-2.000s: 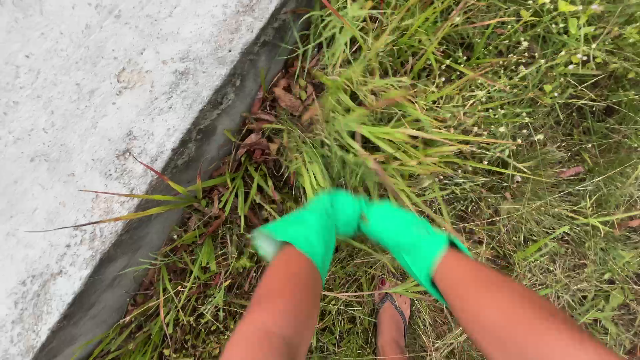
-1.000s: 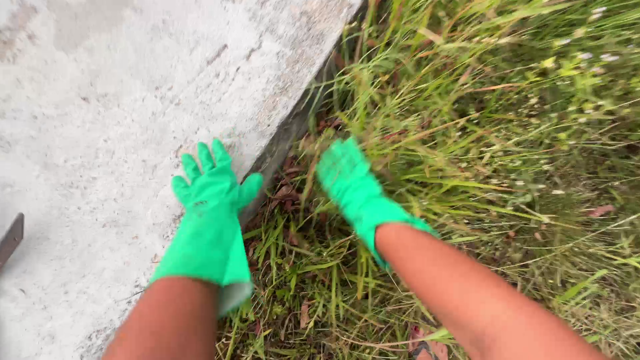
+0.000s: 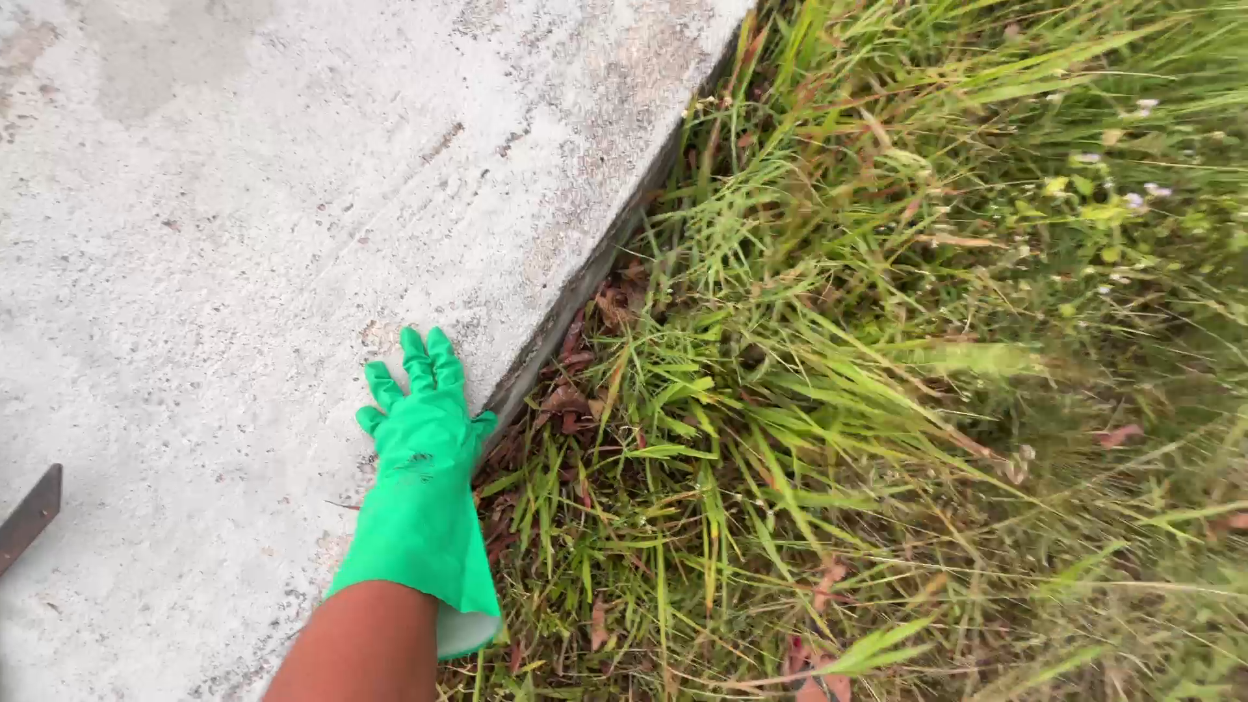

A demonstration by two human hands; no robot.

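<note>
My left hand [image 3: 421, 439], in a green rubber glove, rests with its fingers spread on the pale concrete slab [image 3: 244, 292], close to the slab's edge. It holds nothing. Long green grass [image 3: 780, 390] grows against the slab's side, to the right of the hand. Brown dead leaves [image 3: 570, 395] lie in the gap between slab and grass. My right hand is out of view.
The tip of a dark flat blade [image 3: 31, 517] shows on the slab at the left edge. Small pale flowers [image 3: 1136, 200] stand among the weeds at the upper right. Part of a foot [image 3: 819, 682] shows at the bottom.
My left hand was beside the right one over the grass, then came onto the slab, where it stays. My right hand, over the grass a second ago, has gone out of view.
</note>
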